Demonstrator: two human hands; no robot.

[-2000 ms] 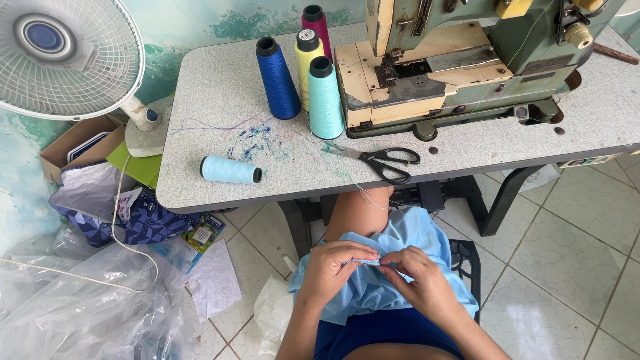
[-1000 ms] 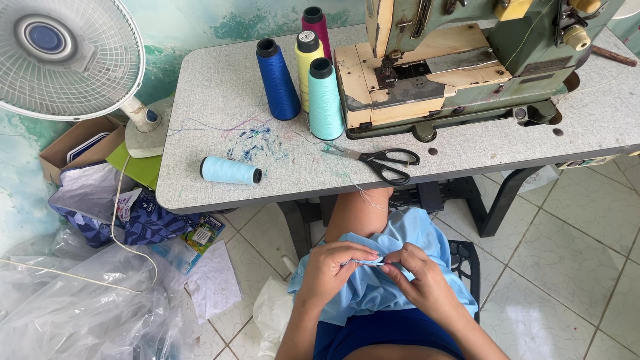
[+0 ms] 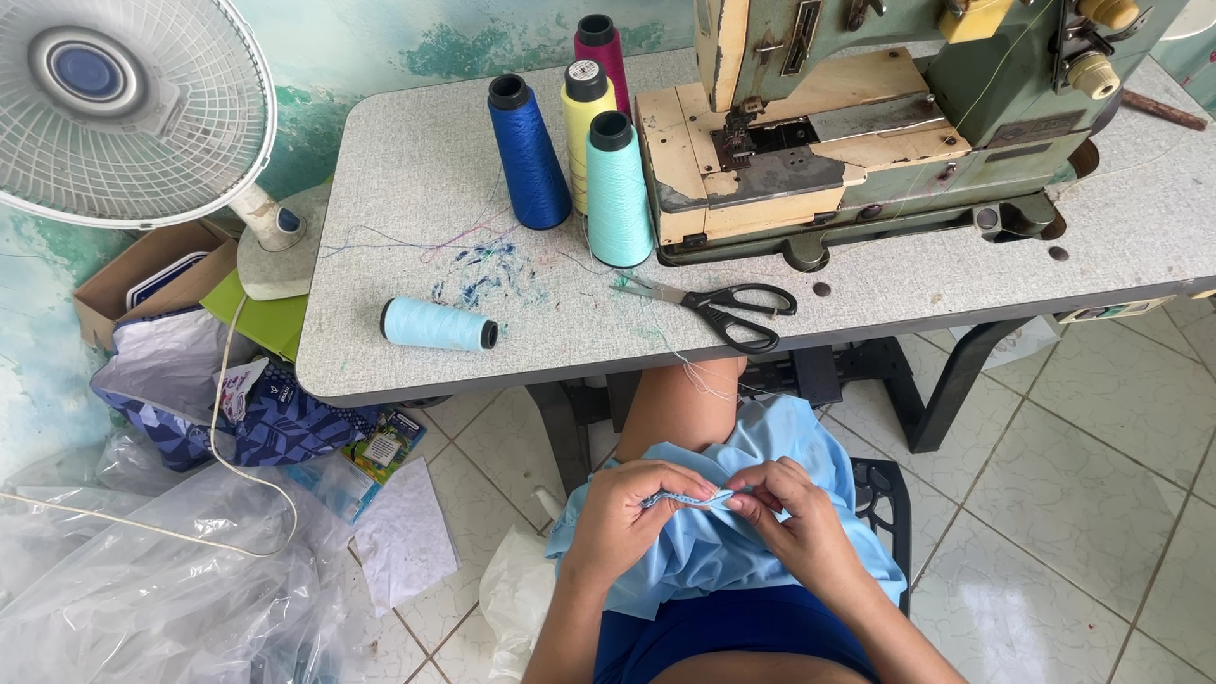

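Note:
Light blue fabric lies gathered over my lap. My left hand pinches a folded edge of it between thumb and fingers. Close beside it, my right hand grips the same edge with its fingertips. On the table in front lie black-handled scissors, partly spread, and a light blue thread cone on its side. Cones of blue, yellow, aqua and magenta thread stand beside an industrial sewing machine.
The table's front edge runs above my knee. A white fan stands at the left, over a cardboard box, a patterned blue bag and clear plastic sheeting. Thread scraps are scattered on the tabletop.

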